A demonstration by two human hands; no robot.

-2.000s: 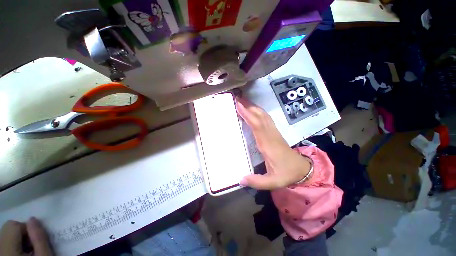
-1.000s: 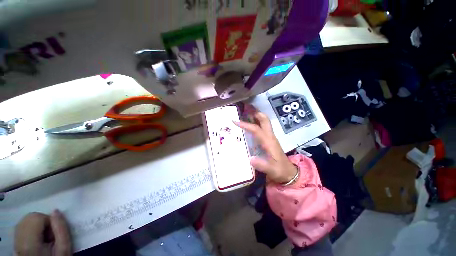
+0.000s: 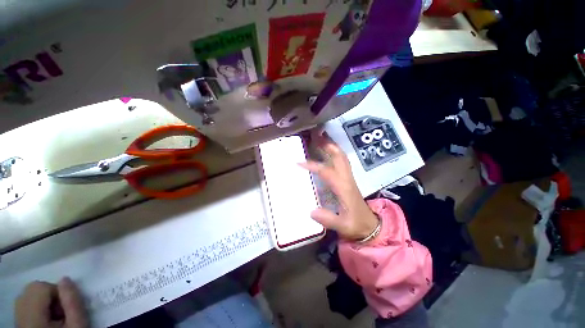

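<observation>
A smartphone with a light case and a bright, nearly blank white screen lies on the table below the sewing machine head. My right hand is at its right side, fingers apart, with the index finger and thumb over the screen's right edge. It does not hold the phone. My left hand rests at the table's front edge at the lower left, cut off by the picture's bottom edge. Its fingers are partly curled, and whether anything is in it cannot be told.
Orange-handled scissors lie on the machine bed. The white sewing machine head with stickers and a purple end stands above. A bobbin tray lies right of the phone. A printed ruler runs along the front edge. Dark cloth lies below at right.
My right hand has gone from the phone's right edge to spread fingers over its screen. Dark marks seen on the screen a second ago are gone. The view has shifted.
</observation>
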